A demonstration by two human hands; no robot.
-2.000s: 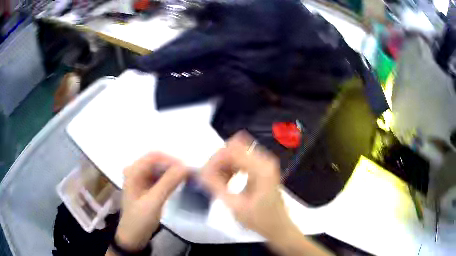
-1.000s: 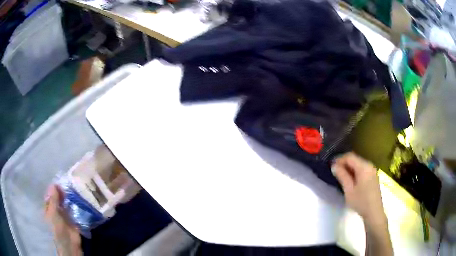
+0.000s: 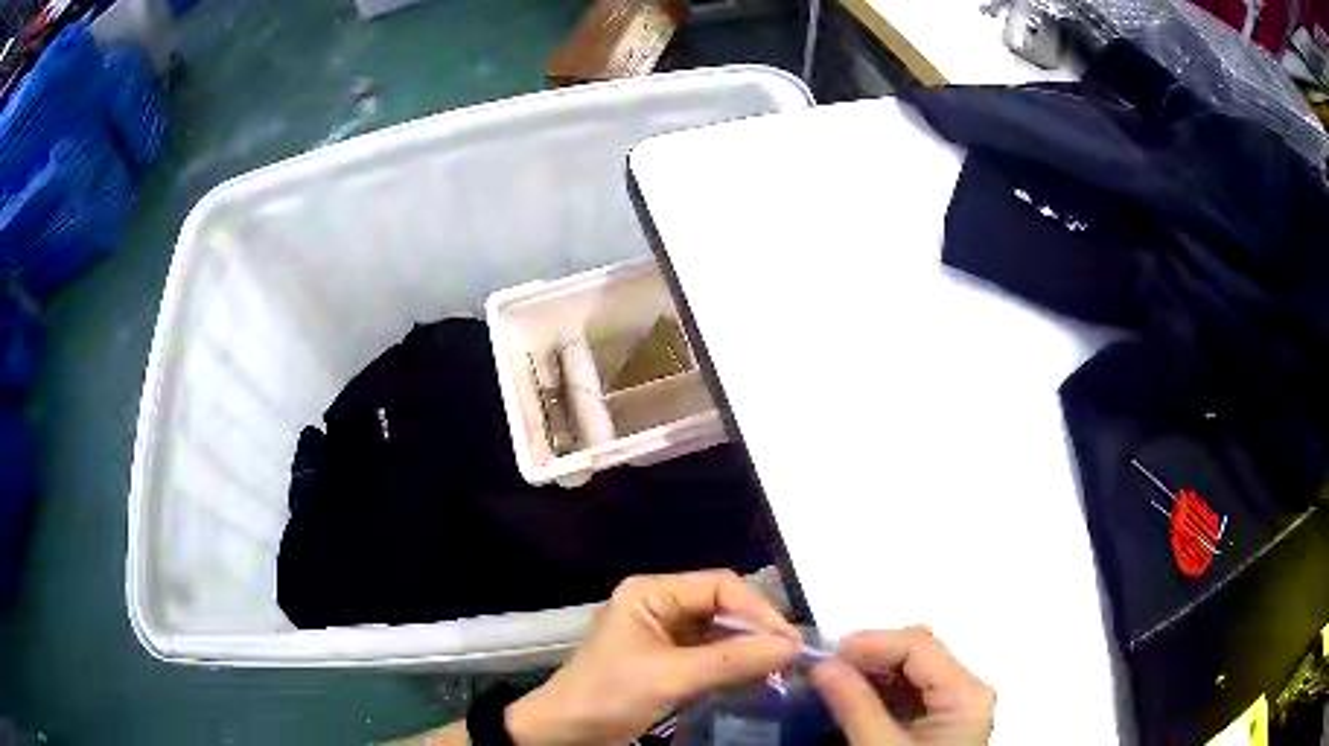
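Note:
My left hand (image 3: pixel 663 641) and my right hand (image 3: pixel 911 688) are close together at the bottom centre, at the table's front edge. Both pinch the top edge of a small clear zip-lock bag (image 3: pixel 751 717) with something blue in it. The lower part of the bag is cut off by the frame. A red tool holder (image 3: pixel 1195 532) with thin silver rods across it lies on the dark garment (image 3: pixel 1079 262) at the right.
The white table (image 3: pixel 860 335) has a rounded left corner. Beside it stands a large white bin (image 3: pixel 182 437) holding black garments (image 3: pixel 423 510). A pale parts tray (image 3: pixel 542 469) sits at the table edge. Blue sacks (image 3: pixel 66 175) stand at far left.
The view has swung left towards the bin. My hands were apart, the left holding the blue bag by the tray and the right near the red holder; now both are together on the bag.

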